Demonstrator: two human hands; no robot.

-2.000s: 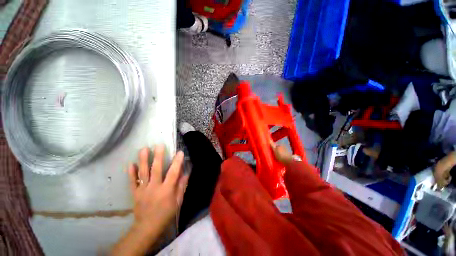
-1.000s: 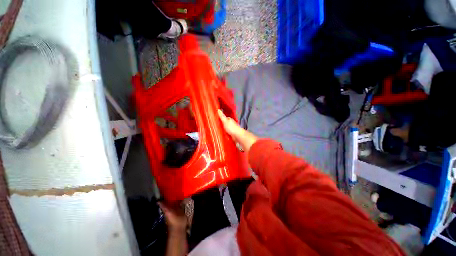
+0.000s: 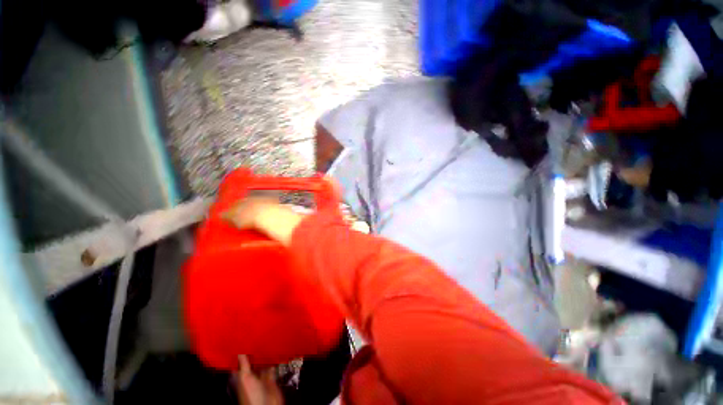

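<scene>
A red plastic stool (image 3: 265,304) is below and in front of me, beside the table. It is tilted, with its smooth seat towards me, and blurred. My right hand (image 3: 263,219), at the end of a red sleeve, holds the stool at its upper part near the leg openings. My left hand (image 3: 258,387) is at the bottom edge of the picture, partly cut off, with its fingers against the stool's lower edge. The stool hides part of this hand.
The white table's edge (image 3: 24,332) and its metal frame (image 3: 170,221) are at the left. Grey cloth (image 3: 444,190) covers the floor at centre right. A blue crate (image 3: 452,35), dark items and another red stool (image 3: 634,103) are at the upper right. A blue-edged white frame (image 3: 626,253) is at the right.
The view has swung down and left below the table; the wire coil has left it. My left hand left the table and went to the stool. The stool has turned, its seat now facing me.
</scene>
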